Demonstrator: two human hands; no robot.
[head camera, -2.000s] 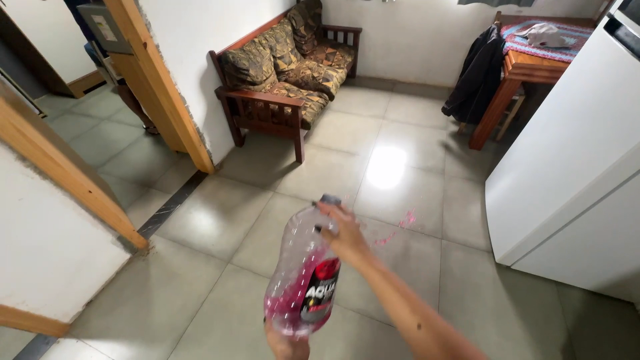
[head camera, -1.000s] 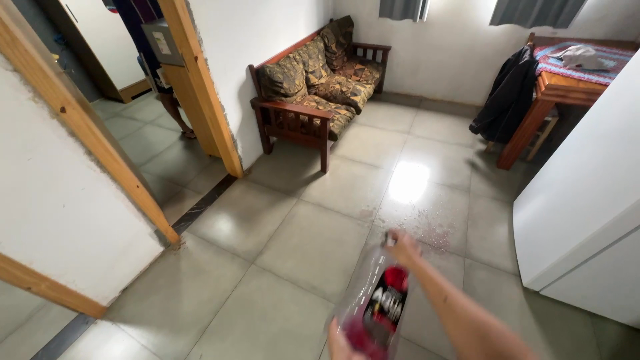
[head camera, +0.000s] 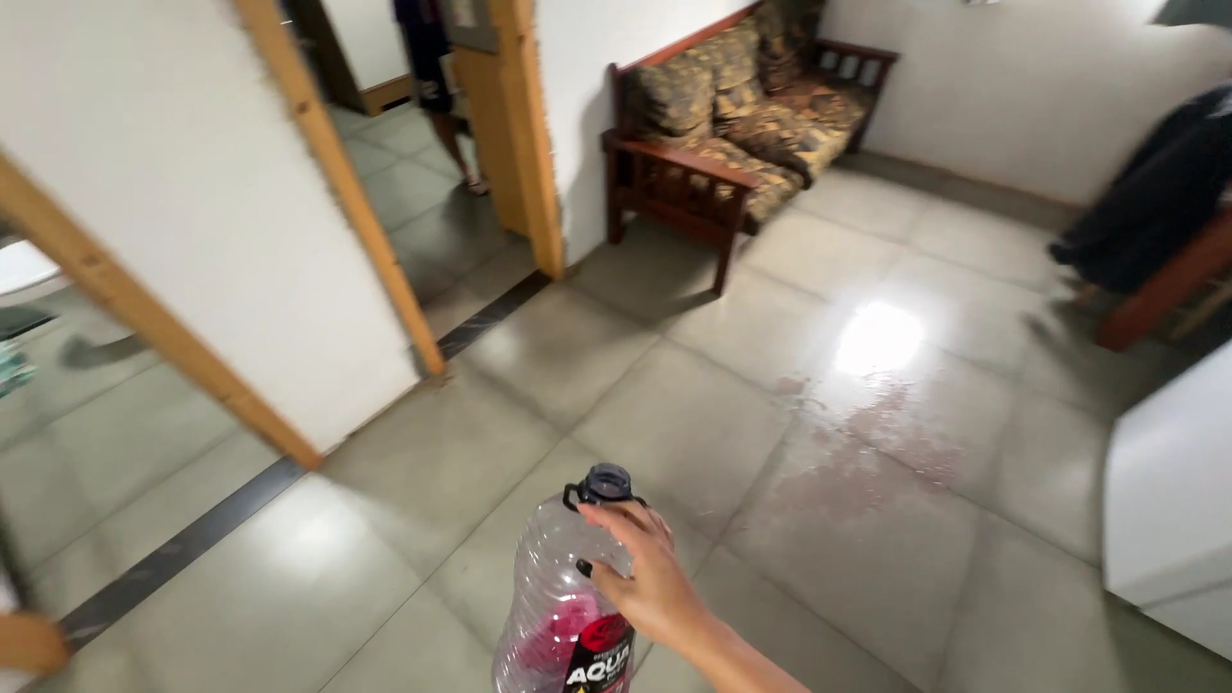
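A clear plastic bottle (head camera: 539, 587) with pink liquid, a dark ring at its neck and an open mouth stands upright at the bottom middle of the head view. My right hand (head camera: 640, 577) grips it at the neck and shoulder, its dark-nailed fingers around the upper part. The bottle's base is cut off by the lower edge, and my left hand does not show. Beyond the bottle, to its right, a wet pinkish puddle (head camera: 857, 472) lies on the grey floor tiles.
A wooden sofa (head camera: 683, 178) with patterned cushions stands against the wall. A white appliance (head camera: 1169, 510) is at the right edge, below dark clothing (head camera: 1145, 202) by a table leg. Wooden door frames (head camera: 337, 183) stand at left; a person (head camera: 438, 96) is in the far room.
The pink liquid on the floor has spread from a small splash into a wider puddle. The bottle, tilted one second ago, is now more upright. My left hand has gone out of view. The view has turned left.
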